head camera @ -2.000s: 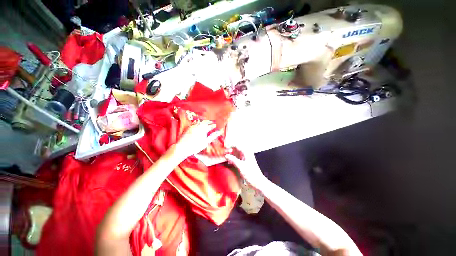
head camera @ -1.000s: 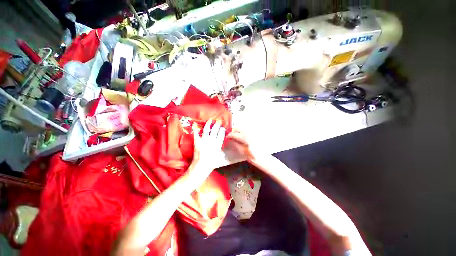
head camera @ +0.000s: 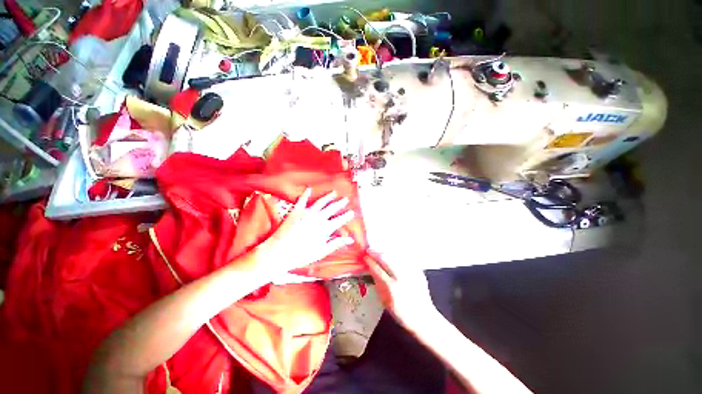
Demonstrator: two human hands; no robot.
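Observation:
A red shiny garment piece with gold motifs and a thin gold edging lies on the white table and hangs over its front edge. Its right edge is by the presser foot of the cream-white JACK sewing machine. My left hand lies flat on the cloth with fingers spread, pressing it. My right hand is at the cloth's lower right corner, at the table's front edge, fingertips holding the red edge. The needle tip is too small to tell.
Scissors with black handles and slim dark snips lie right of the needle. A pale tray with pink and red scraps stands at the left. More red garments hang below it. Coloured thread spools and yellow-green strips are behind the machine.
The view has shifted closer to the machine. The cloth lies flatter and straighter beside the presser foot. My left hand has spread out on it, and my right hand is at its lower corner.

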